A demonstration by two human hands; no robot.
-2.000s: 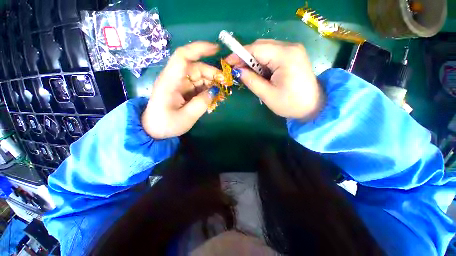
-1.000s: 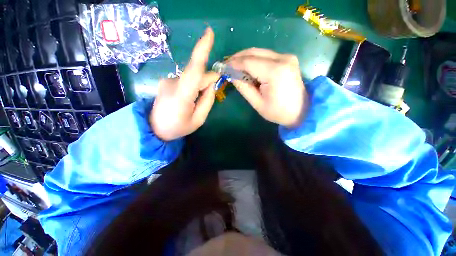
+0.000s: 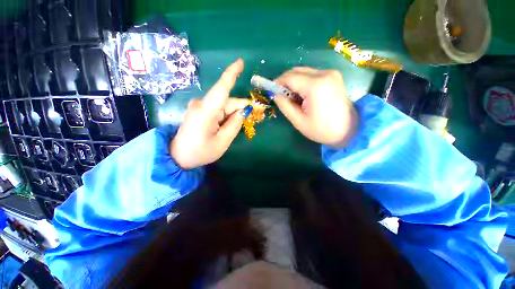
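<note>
My left hand (image 3: 209,124) holds an amber flexible circuit piece (image 3: 249,128) between thumb and fingers, with the index finger stretched forward. My right hand (image 3: 319,104) grips a slim silver-grey handheld tool (image 3: 271,86) at the right of the piece. The tool's working tip is hidden, so its kind cannot be told. The right fingertips are close beside the amber piece; whether they touch it cannot be told. Another amber toothed strip (image 3: 364,57) lies on the green mat (image 3: 254,34) beyond my right hand.
Black trays (image 3: 73,68) with small modules stand at the left. A clear bag (image 3: 155,62) with a red-and-white label lies beside them. A tan round tub (image 3: 415,34) is at upper right. A black phone-like rectangle (image 3: 407,93), a small bottle (image 3: 435,113) and a black fan-like unit (image 3: 500,101) are at right.
My left index finger has stretched forward from its curled pose two seconds ago. The tool has shifted and tilted flatter. More of the amber piece shows than one second ago. The whole view has shifted slightly.
</note>
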